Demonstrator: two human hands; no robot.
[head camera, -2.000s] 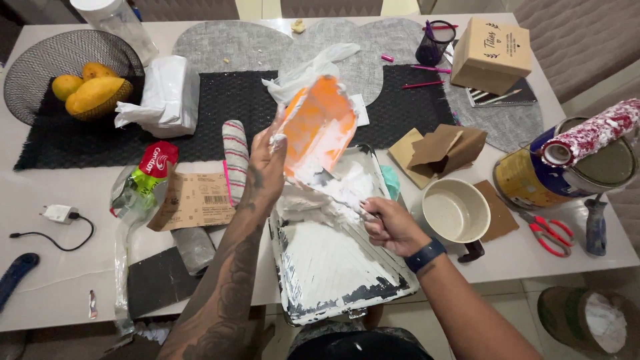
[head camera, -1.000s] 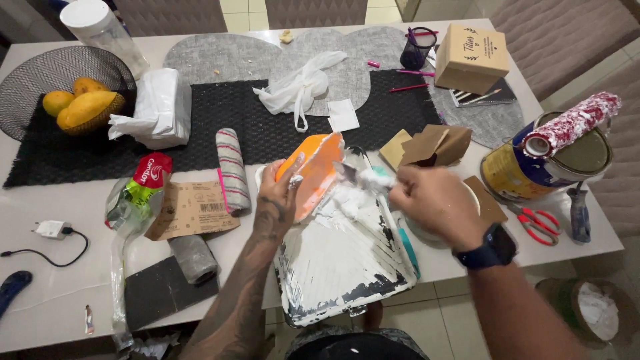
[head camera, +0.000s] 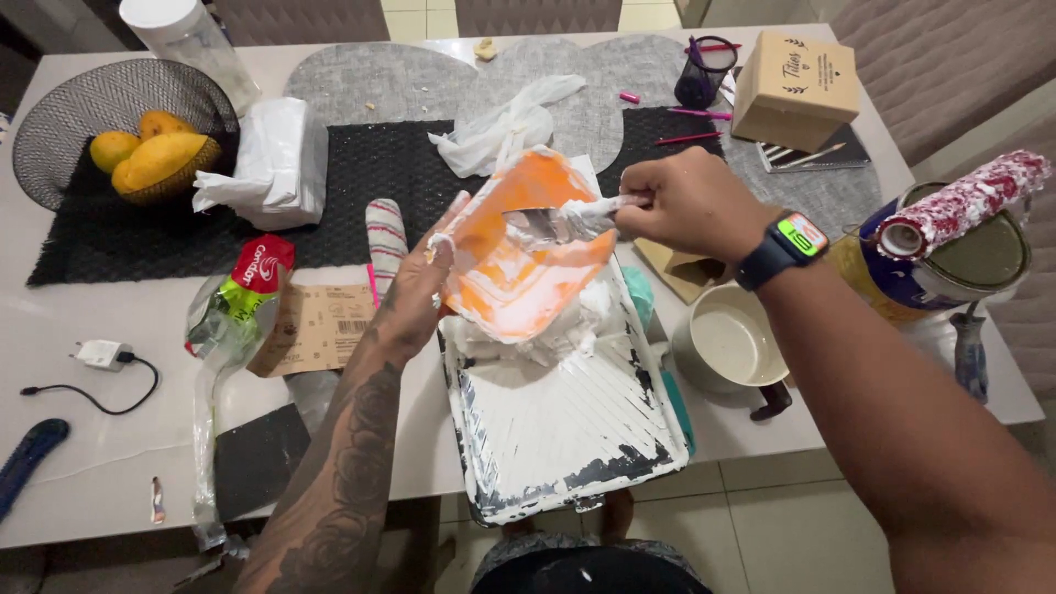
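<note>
My left hand (head camera: 425, 276) holds an orange plastic container (head camera: 536, 247) by its left side, tilted above the paint tray. White paste coats much of its inside. My right hand (head camera: 681, 202) grips a putty knife (head camera: 536, 224) smeared with white paste; its metal blade lies inside the container. Below them is a black paint tray (head camera: 569, 412) covered in white paste, with a thick heap (head camera: 569, 330) at its far end. The lower part of the container hides some of that heap.
Right of the tray stand a cream pot (head camera: 734, 338) and a paint can (head camera: 899, 272) with a red-and-white roller (head camera: 965, 202) on top. A striped roller (head camera: 386, 235), a plastic wrapper (head camera: 243, 305) and a wire fruit basket (head camera: 49, 136) lie left. A white plastic bag (head camera: 511, 128) lies beyond.
The orange container has turned so its inside faces the view more. My right hand has moved up, and the knife blade now lies within the container.
</note>
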